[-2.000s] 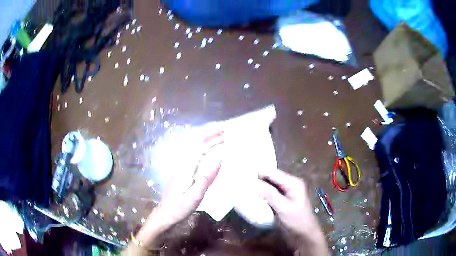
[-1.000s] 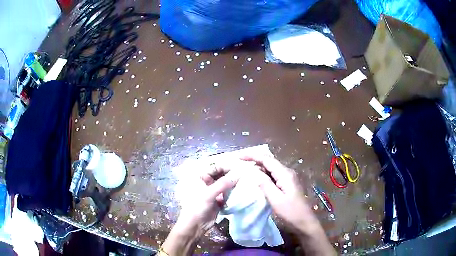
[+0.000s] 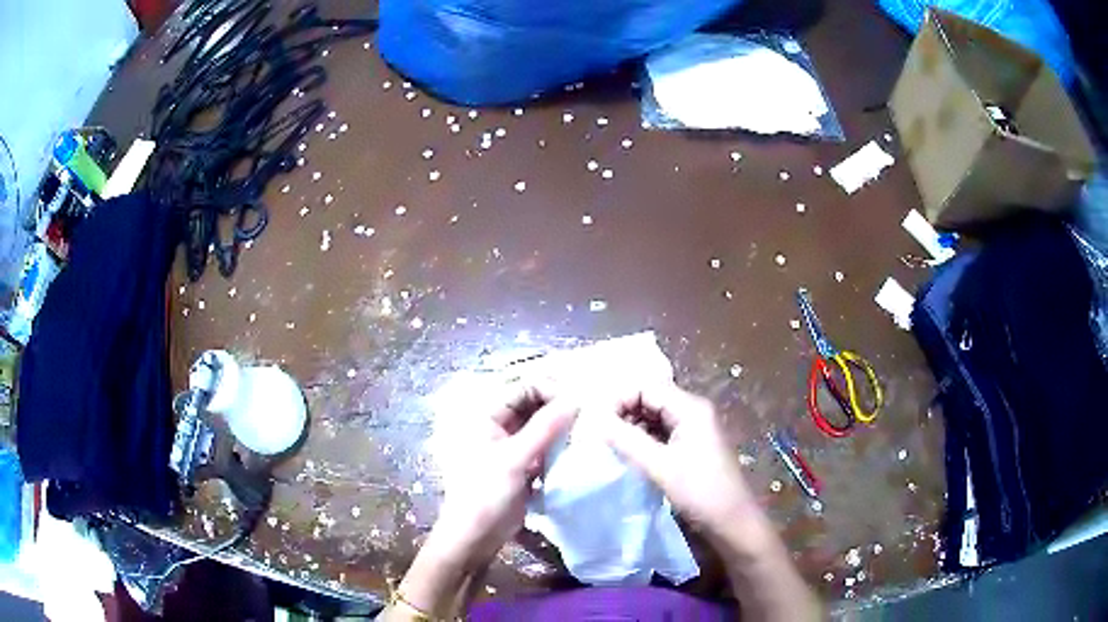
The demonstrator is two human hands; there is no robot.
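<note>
A white garment (image 3: 610, 510) lies bunched at the table's near edge, with one corner spread flat beyond my hands; much of it is overexposed. My left hand (image 3: 504, 456) grips it from the left, thumb and fingers pinching the cloth. My right hand (image 3: 668, 450) grips it from the right, with fingers curled into the cloth. The hands are a small gap apart, and the fingertips are partly hidden in the glare. The lower part of the cloth hangs toward me between my wrists.
Scissors (image 3: 838, 377) and red snips (image 3: 796, 465) lie right. A spray gun with white cup (image 3: 265, 410) is left. Navy garments flank both sides (image 3: 103, 352), (image 3: 1021, 389). A carton (image 3: 972, 134), polybag (image 3: 739, 88), blue bag (image 3: 535, 43) and black hangers (image 3: 237, 122) stand behind.
The white garment was spread flatter under both hands; it is now bunched and gripped between them. Since a second ago my hands have moved slightly apart. The camera view has shifted.
</note>
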